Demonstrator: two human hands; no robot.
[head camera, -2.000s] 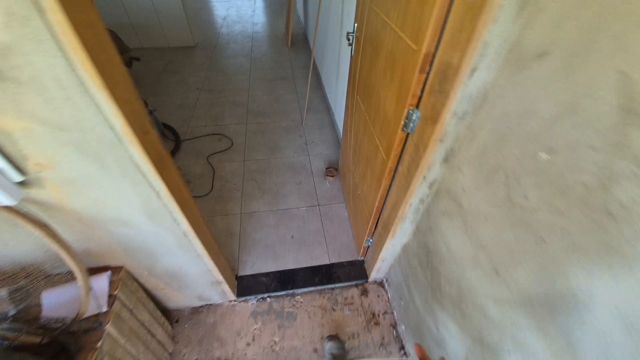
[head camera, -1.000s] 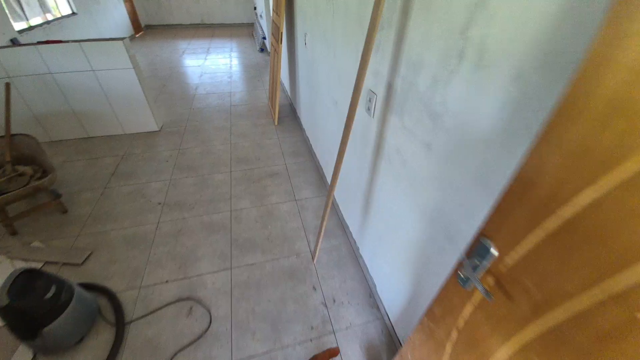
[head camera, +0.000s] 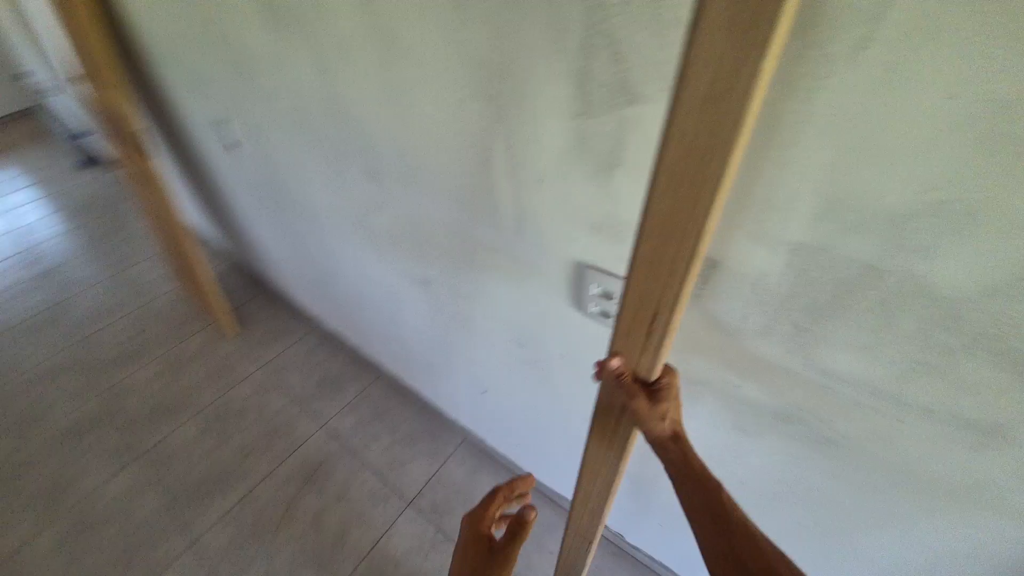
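A long, flat wooden board (head camera: 688, 192) stands tilted in front of the wall, its top and bottom ends outside the view. My right hand (head camera: 644, 400) is closed around the board at its lower part, with the thumb on one side and the fingers wrapped over the other edge. To the left of the board, my left hand (head camera: 498, 524) is raised over the floor, its fingers curled and apart, holding nothing. Just behind the board's left edge, partly covered by it, is a white wall outlet plate (head camera: 600, 294).
The plastered wall (head camera: 432, 200) runs diagonally along the tiled floor (head camera: 264, 448). Farther left, another wooden piece (head camera: 172, 216) leans with its foot on the floor. A blurred second wall plate (head camera: 228, 134) is near it.
The view has moved through the doorway to the wall. The leaning board, untouched one second ago, is now in my right hand. Both hands have come into view.
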